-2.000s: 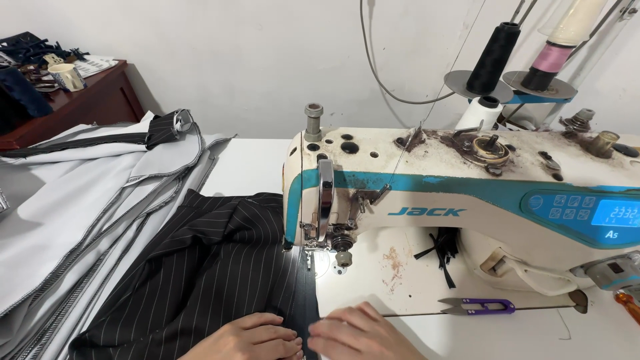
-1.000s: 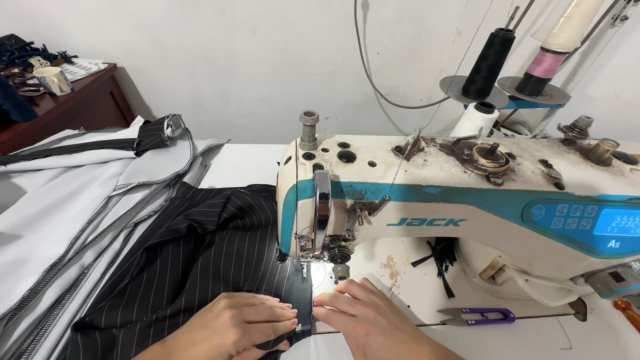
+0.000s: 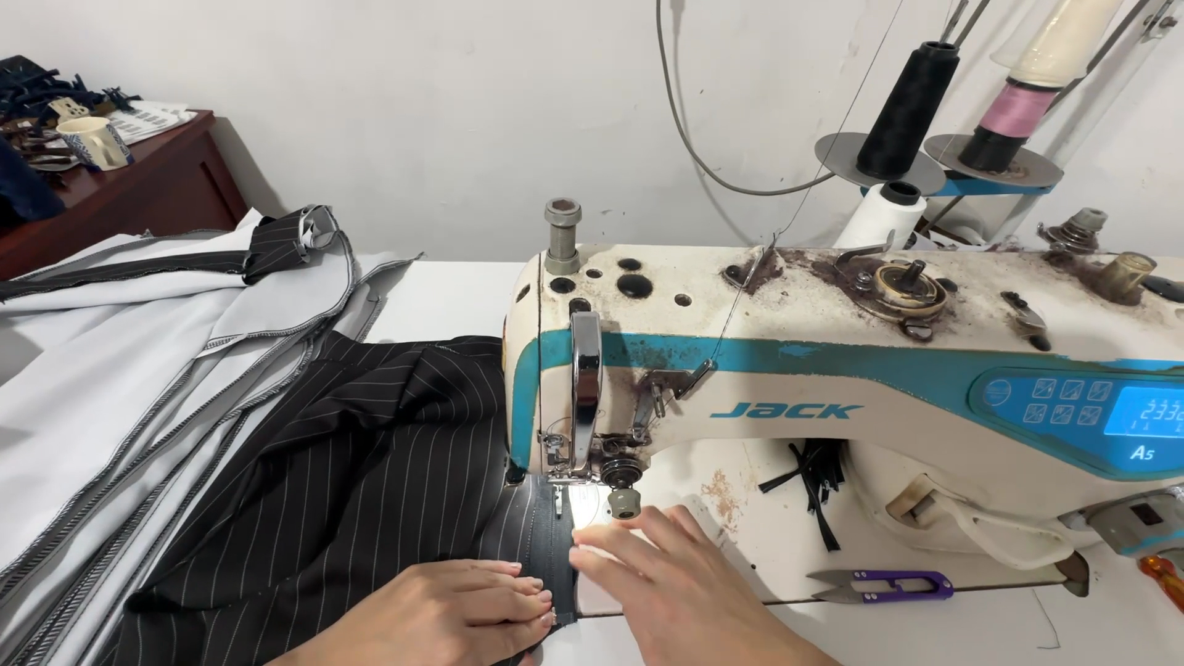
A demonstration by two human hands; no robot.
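Observation:
Black pinstriped fabric point(image 3: 398, 472) lies on the machine bed and runs under the presser foot point(image 3: 559, 498) of a Jack sewing machine point(image 3: 786, 388). A dark strip point(image 3: 551, 546) forms its right edge. My left hand point(image 3: 462, 606) rests flat on the fabric beside this strip, in front of the foot, fingers pointing right. At the strip's right edge are the fingertips of my right hand point(image 3: 657, 564), just below the needle area; whether they pinch the edge cannot be told. The needle tip is too small to make out.
Purple thread snips point(image 3: 883, 585) lie right of my right hand, with black fabric scraps point(image 3: 814, 486) behind them. White fabric pieces with overlocked edges point(image 3: 185, 370) are piled at left. Thread cones point(image 3: 911, 111) stand behind the machine. A mug point(image 3: 95, 143) sits on a dark red cabinet point(image 3: 176, 171).
My right hand has moved up along the strip's edge toward the presser foot since a second ago. The strip's lower end now shows beside my left fingertips.

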